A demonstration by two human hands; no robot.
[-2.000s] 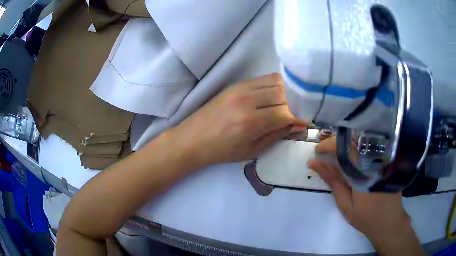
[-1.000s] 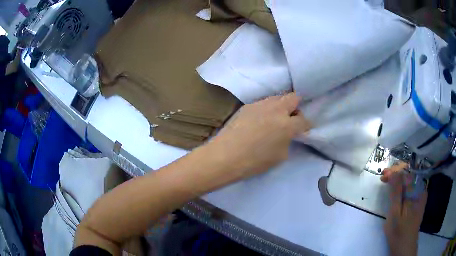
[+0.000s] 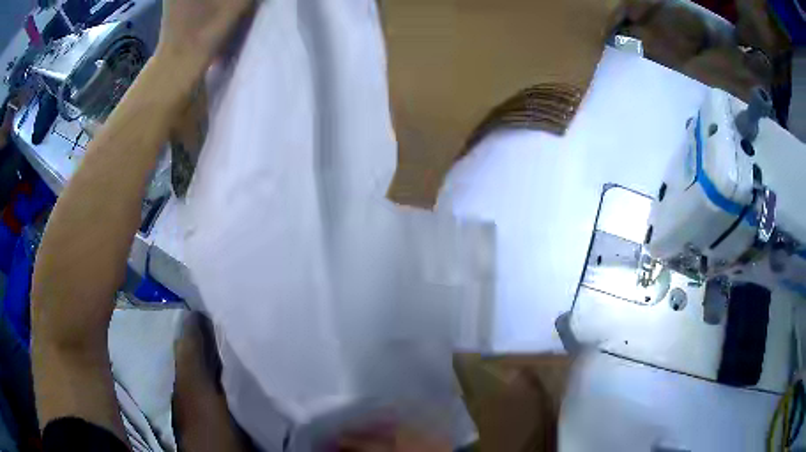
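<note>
A large white-faced fabric panel point(image 3: 309, 229) hangs blurred across the left and middle of the view, with its lower end at the bottom edge. My left hand point(image 3: 208, 31) is at the top left, partly cut off, closed on the panel's upper edge. My right hand point(image 3: 380, 437) is a blurred patch at the bottom edge by the panel's lower end; its fingers and grip are unclear. The sewing machine head point(image 3: 707, 185) stands at the right. Its presser foot point(image 3: 650, 272) and needle plate point(image 3: 614, 260) show with no fabric under them.
Stacked brown panels point(image 3: 495, 53) lie behind the white panel, with layered curved edges. A black flat rectangle point(image 3: 744, 335) lies on the machine bed. Yellow-handled snips point(image 3: 782, 419) are at the lower right edge. Pale folded pieces point(image 3: 146, 353) are low left, and another machine point(image 3: 102, 66) stands upper left.
The white panel has left the machine and swung left towards me. My left hand has moved up and left with its edge. My right hand has left the needle area for the bottom edge.
</note>
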